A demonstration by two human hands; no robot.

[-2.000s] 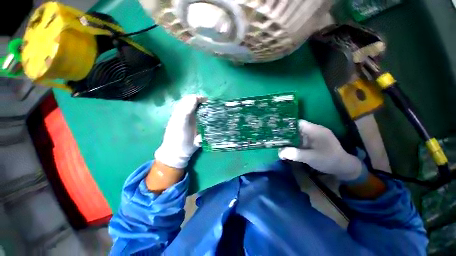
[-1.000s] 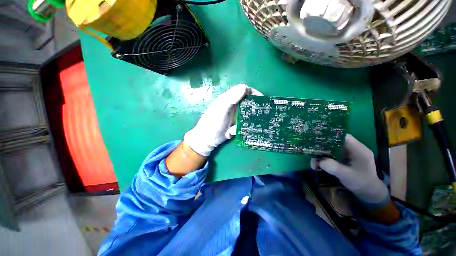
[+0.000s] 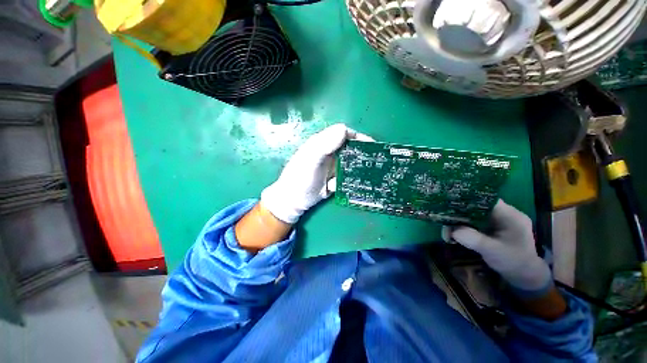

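A green circuit board (image 3: 422, 183) with white and silver rows is held over the green mat, its right side slightly lower and tilted. My left hand (image 3: 305, 172), in a white glove, grips its left edge. My right hand (image 3: 505, 244), in a white glove with a blue band at the cuff, holds its lower right corner. The fingers behind the board are hidden.
A cream desk fan (image 3: 496, 46) stands at the back right. A black square fan (image 3: 245, 65) and yellow unit (image 3: 167, 23) are back left. The soldering iron (image 3: 626, 195) and yellow sponge (image 3: 572, 179) are right. A red-lined bin (image 3: 117, 177) is left.
The view has shifted since the first frame. Since the second frame, the board's right side has tilted slightly in my hands. Both hands keep hold of it.
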